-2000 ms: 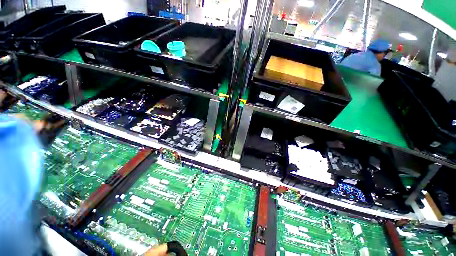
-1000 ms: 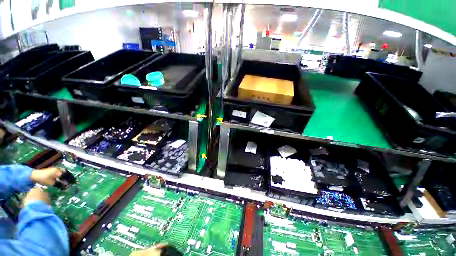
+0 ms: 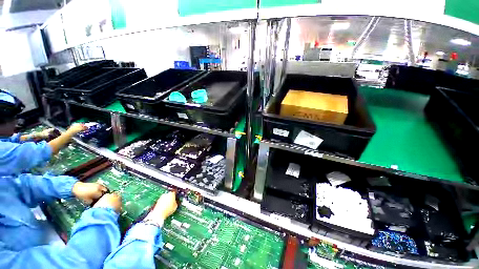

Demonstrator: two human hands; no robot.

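Note:
My left hand (image 3: 166, 205) reaches up from the lower left in a light blue sleeve, with a pale band at the wrist. It is over the upper left edge of a green circuit board (image 3: 218, 236), by the carrier bar's far end. Its fingers are bent together; whether they hold a part cannot be told. White parts and print show on the board. My right hand is not in view.
Another worker's hands (image 3: 109, 202) are over the board to the left; a capped person (image 3: 8, 110) reaches farther left. Beyond the conveyor rail (image 3: 239, 203) are bins of white parts (image 3: 344, 206) and blue parts (image 3: 394, 241). Black totes (image 3: 315, 128) stand above.
The view has turned left, so the rack sits farther right. My left hand has come up from the bottom edge to the board's far edge. The neighbour's arms show more fully.

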